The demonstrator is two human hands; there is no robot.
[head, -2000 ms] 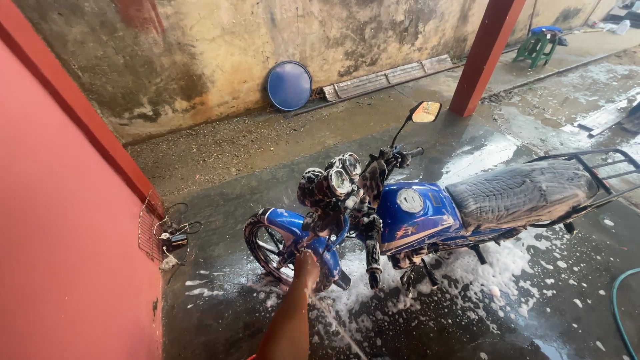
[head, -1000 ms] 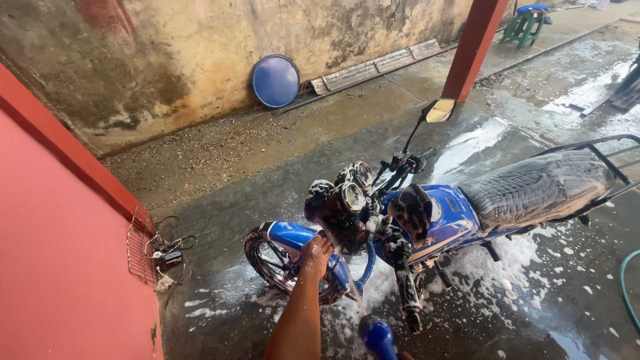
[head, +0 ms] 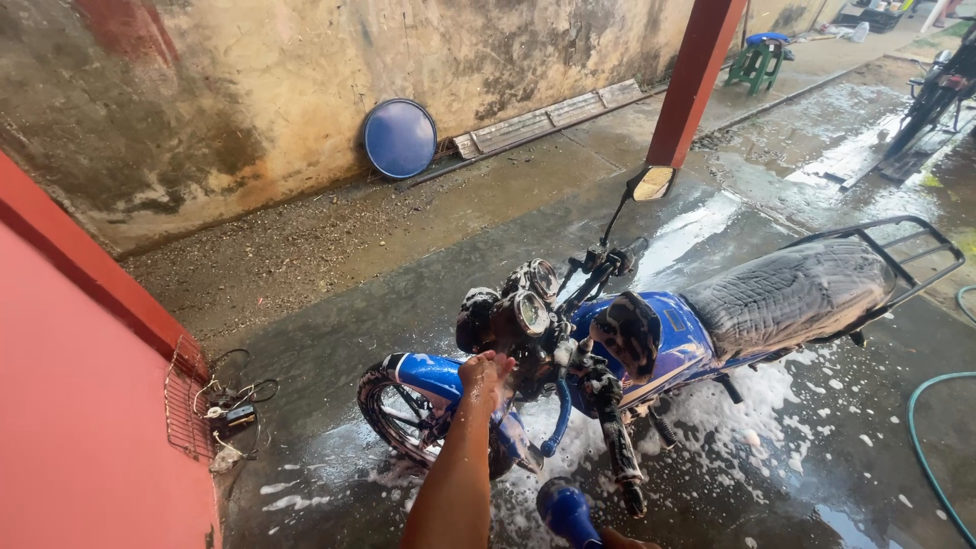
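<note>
A blue motorcycle (head: 690, 328) coated with soap foam stands on wet concrete, its front wheel (head: 396, 419) toward the lower left. My left hand (head: 485, 375) is just above the rear of the blue front fender (head: 431, 375), below the round gauges (head: 531, 313); its fingers look partly spread, with no object seen in them. At the bottom edge my right hand (head: 621, 540) shows only in part, at the end of a blue nozzle-like tool (head: 566, 512); its grip is mostly out of frame. Foam also covers the black seat (head: 793, 293) and the handlebar grip (head: 621, 450).
A red post (head: 694, 84) rises behind the mirror. A pink wall (head: 91, 381) with a wire rack and cables (head: 229, 412) is at left. A blue round lid (head: 399, 139) leans on the stained wall. A green hose (head: 923, 442) lies at right; another motorcycle (head: 934, 99) stands beyond.
My left hand has moved from the front fender up toward the headlight area. The blue tool, not visible two seconds ago, is in view at the bottom.
</note>
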